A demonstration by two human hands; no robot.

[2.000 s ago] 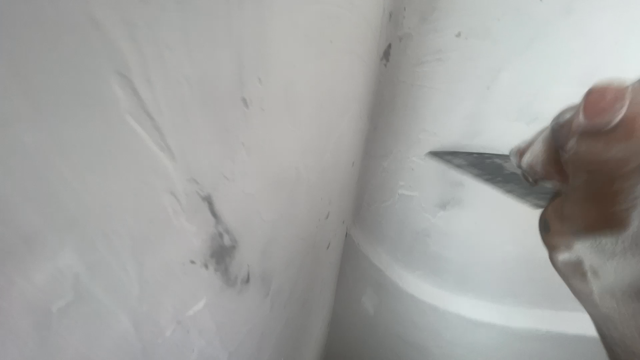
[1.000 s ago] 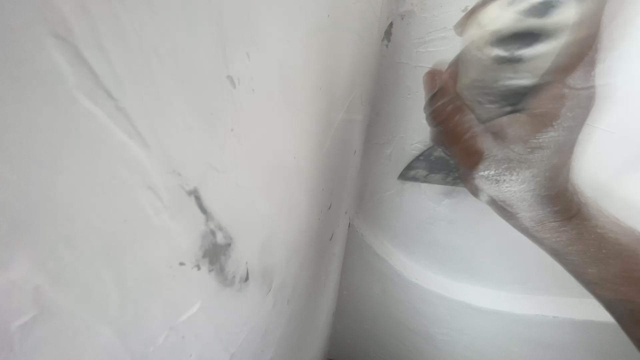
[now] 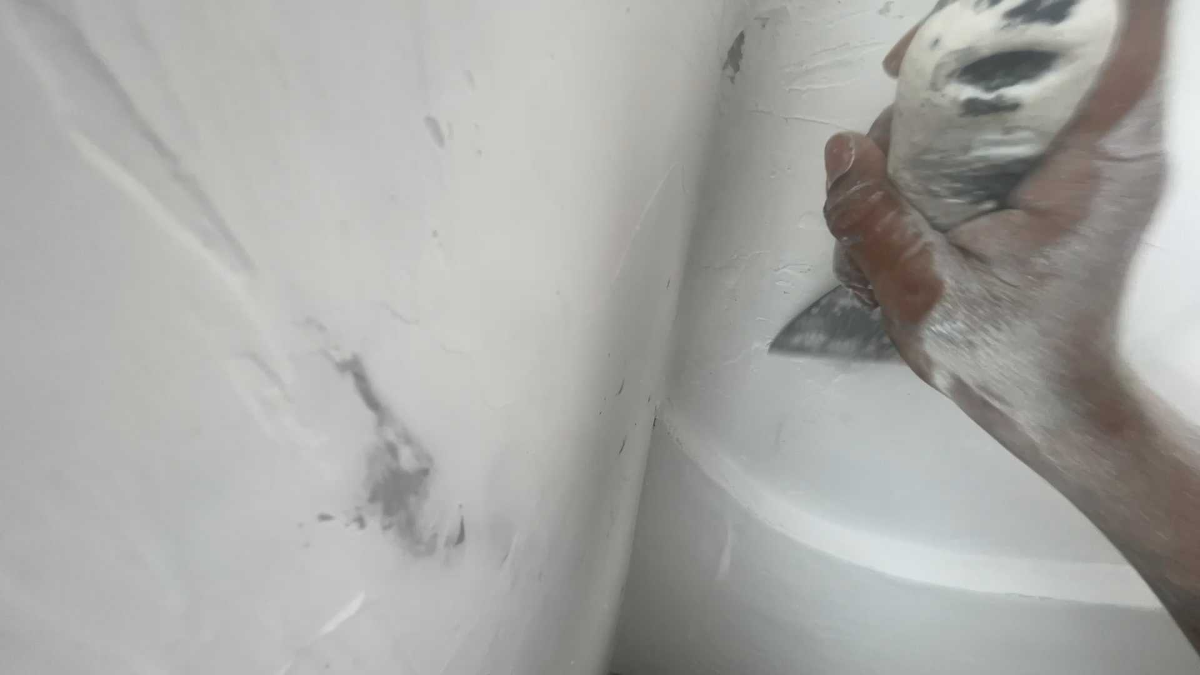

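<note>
My right hand (image 3: 1041, 272), coated with white powder or plaster, reaches in from the right with its forearm slanting up. It grips a rounded, whitish object with dark smears (image 3: 984, 112), partly out of frame at the top. A dark flat metal blade (image 3: 830, 330) sticks out to the left below the fingers, its pointed corner close to the white wall (image 3: 844, 441). How the blade joins the rounded object is hidden by the hand. My left hand is out of view.
A large white surface (image 3: 525, 281) fills the left side, bearing a grey bare patch (image 3: 398, 478) and ridges. It meets the other wall at a steep corner. A raised curved white band (image 3: 844, 548) crosses the lower right, and rough plaster marks lie beside the hand.
From the right edge, my right hand has come farther left into view and turned, bringing the rounded object into sight. The blade now shows less of its length.
</note>
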